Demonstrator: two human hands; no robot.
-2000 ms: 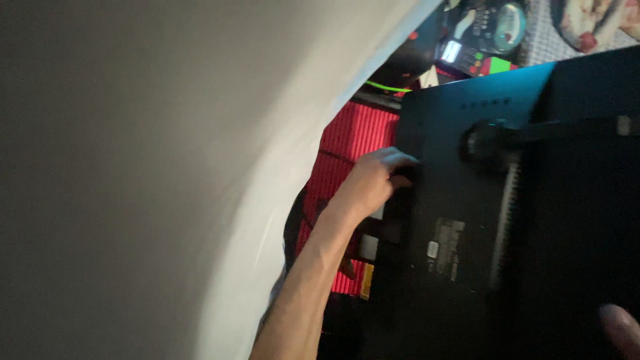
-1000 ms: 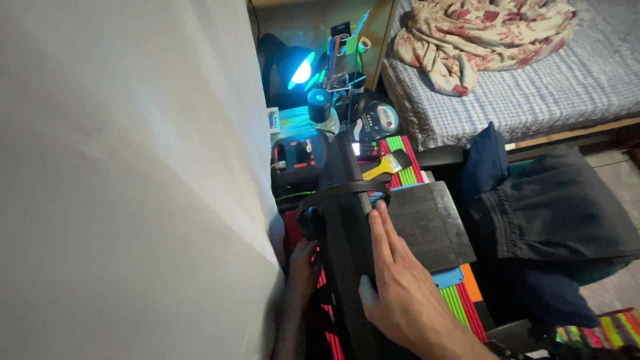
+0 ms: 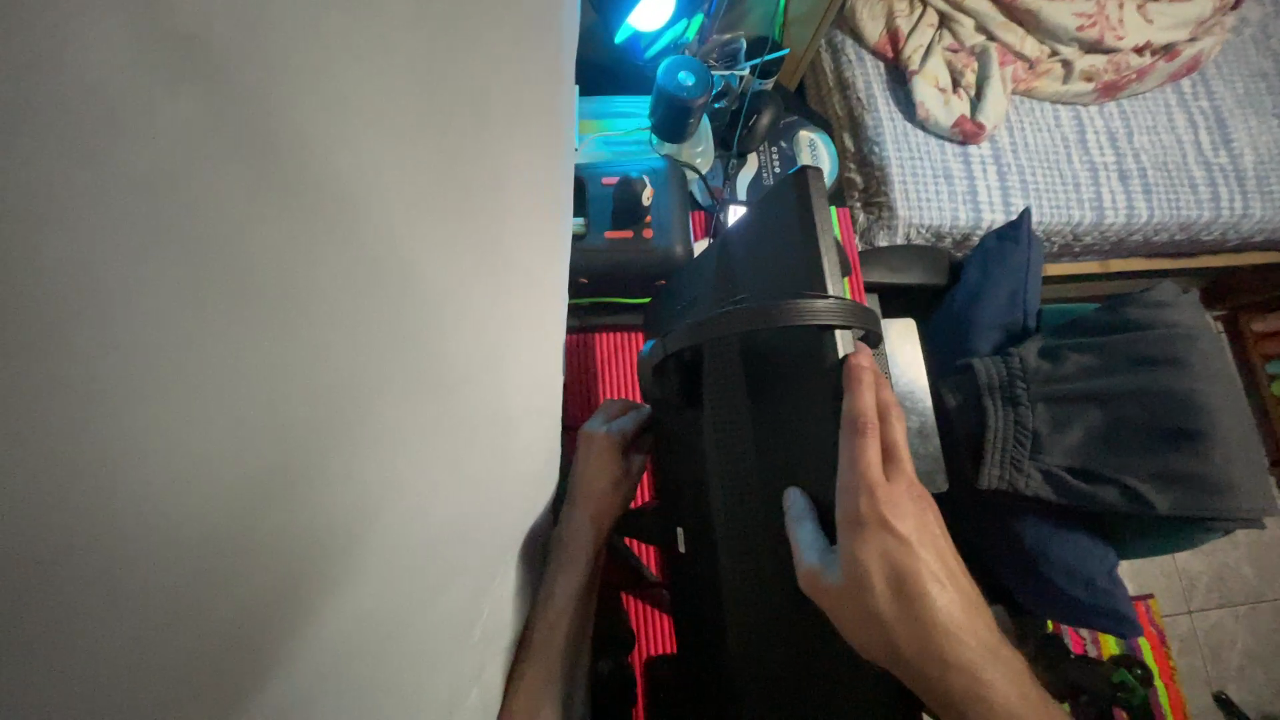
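Note:
A black monitor (image 3: 760, 450) stands on edge across the middle of the view, seen from above, with a dark curved band, perhaps its stand or a headset's headband (image 3: 770, 312), around it. My right hand (image 3: 880, 510) lies against its right side, fingers stretched forward and thumb on the top. On the monitor's other side, my left hand (image 3: 612, 440) touches its lower left edge with bent fingers; the fingertips are partly hidden. Beneath is a red ribbed mat (image 3: 600, 370).
A pale wall (image 3: 280, 350) runs along the left. Ahead stand a black case (image 3: 630, 225), a dark cylinder (image 3: 682, 98) and a lit lamp (image 3: 648, 15). At right are a grey laptop-like device (image 3: 912, 400), a chair with dark clothing (image 3: 1120, 410) and a bed (image 3: 1080, 180).
Two seconds ago the monitor's broad back faced me; now I see it edge-on. My right hand, barely in view then, has come onto its right side. The view has shifted much.

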